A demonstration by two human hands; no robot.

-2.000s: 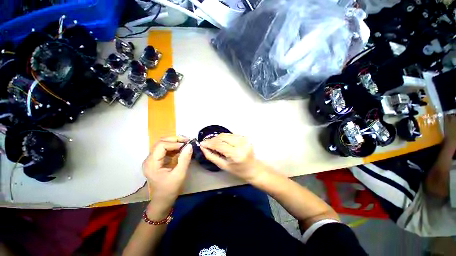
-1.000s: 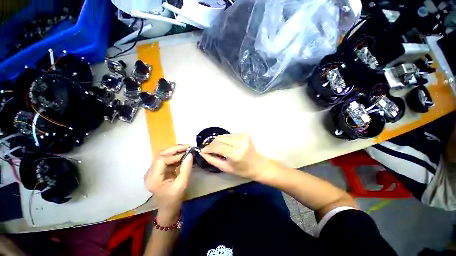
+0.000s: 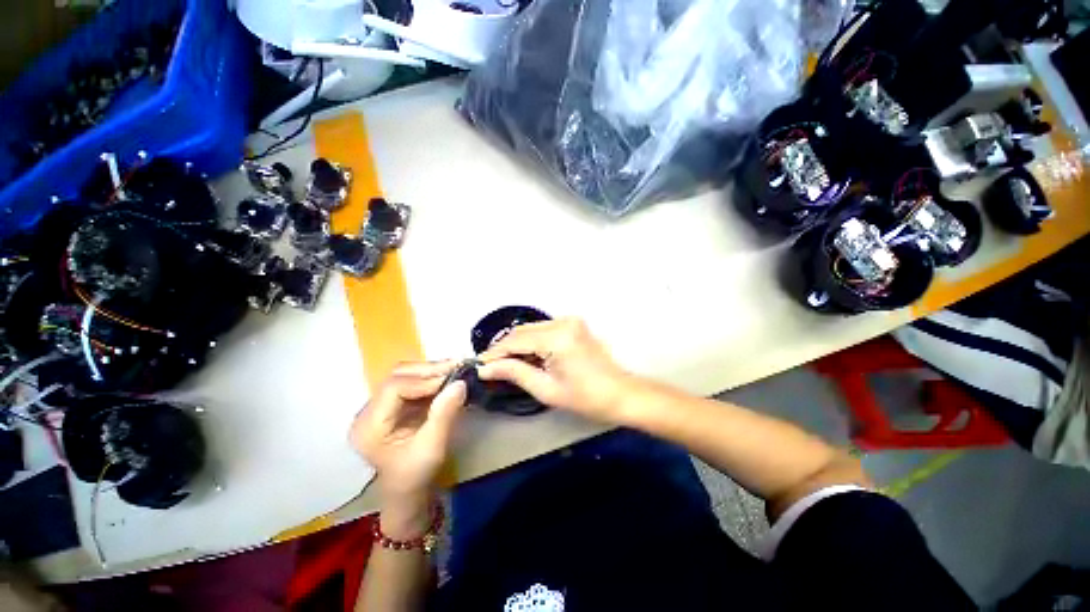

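A round black camera housing (image 3: 512, 320) stands on the bench in front of me, its open side up, partly behind my fingers. My left hand (image 3: 412, 428) holds a small dark camera module (image 3: 464, 377) between thumb and fingers at the housing's left side. My right hand (image 3: 556, 368) reaches over the housing, with its fingertips pinched at the module's edge. Whatever the right fingertips hold, perhaps a wire plug, is too small and hidden to tell.
Spare camera modules (image 3: 307, 227) lie around the orange tape (image 3: 385, 313). Black housings with wires (image 3: 134, 448) stand at left by the blue bin (image 3: 215, 102). A plastic bag (image 3: 622, 132) lies at the back. Housings with silvery modules (image 3: 863, 251) stand at right, near another person's striped clothing (image 3: 980, 365).
The view has turned and shifted, so more of the blue bin shows at left. Both hands stay together beside the housing, with only small finger movement.
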